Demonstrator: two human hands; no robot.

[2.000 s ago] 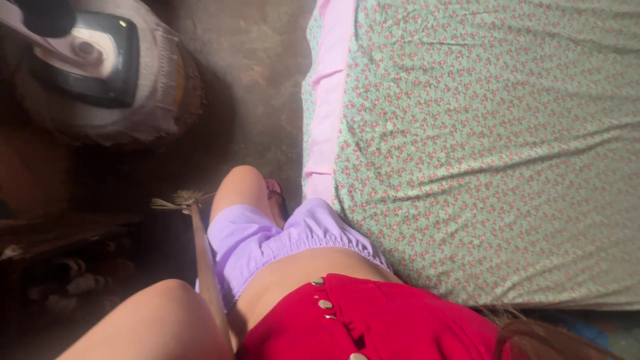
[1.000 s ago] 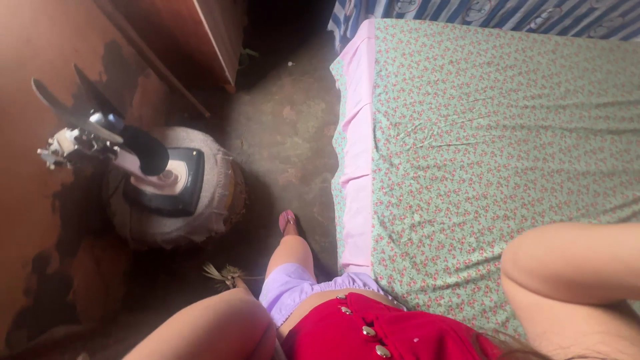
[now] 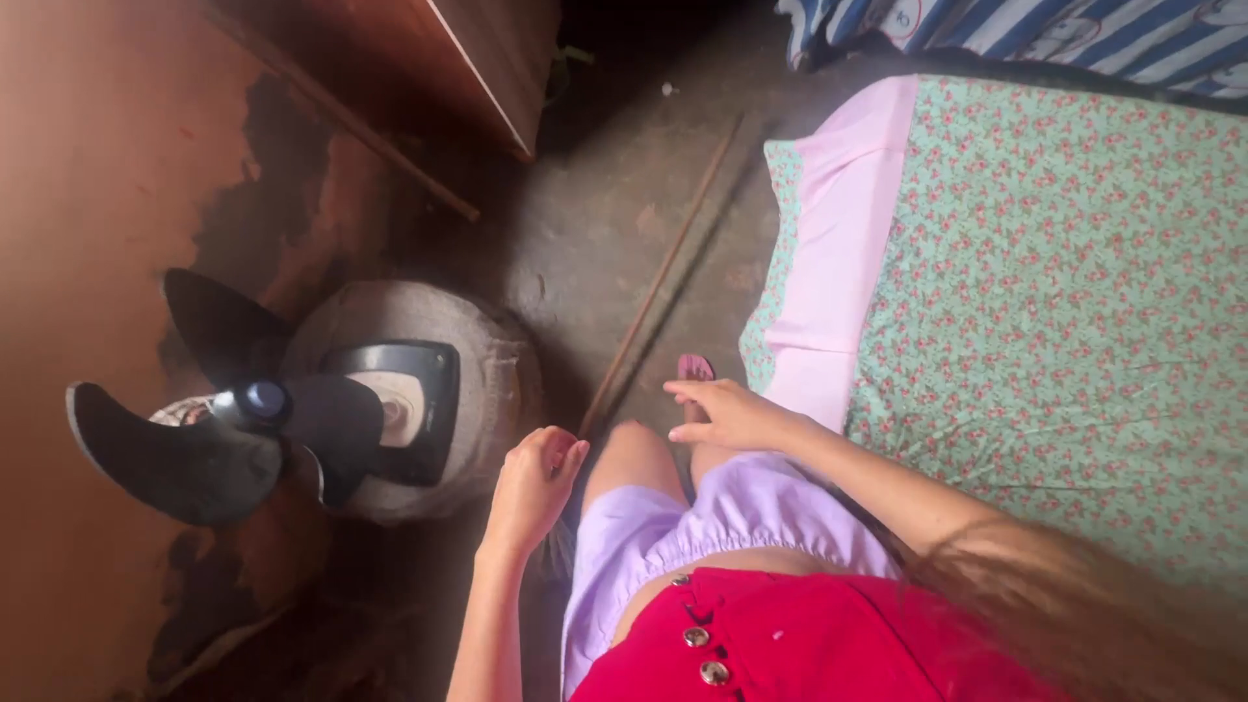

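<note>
My left hand (image 3: 534, 483) is at lower centre, its fingers curled around the near part of a thin wooden stick (image 3: 663, 273), which slants up and away over the floor. Pale bristles (image 3: 558, 548) show just below that hand, beside the purple shorts, so the stick looks like a broom handle; the grip itself is mostly hidden by the fingers. My right hand (image 3: 726, 414) hovers over my thigh and sandalled foot, fingers apart and holding nothing, a little left of the bed's pink-edged cover (image 3: 838, 253).
A fan (image 3: 265, 400) with bare dark blades stands on a cloth-covered round seat (image 3: 497, 390) at left. Beyond it are a stained wall (image 3: 97, 195), a wooden cabinet (image 3: 487, 58) and another stick (image 3: 390, 156). Blue-striped fabric (image 3: 1024, 29) hangs at upper right.
Both hands have come into view in front of my body. The long stick now points away across the floor; earlier, bristles showed by my thigh. The view has shifted.
</note>
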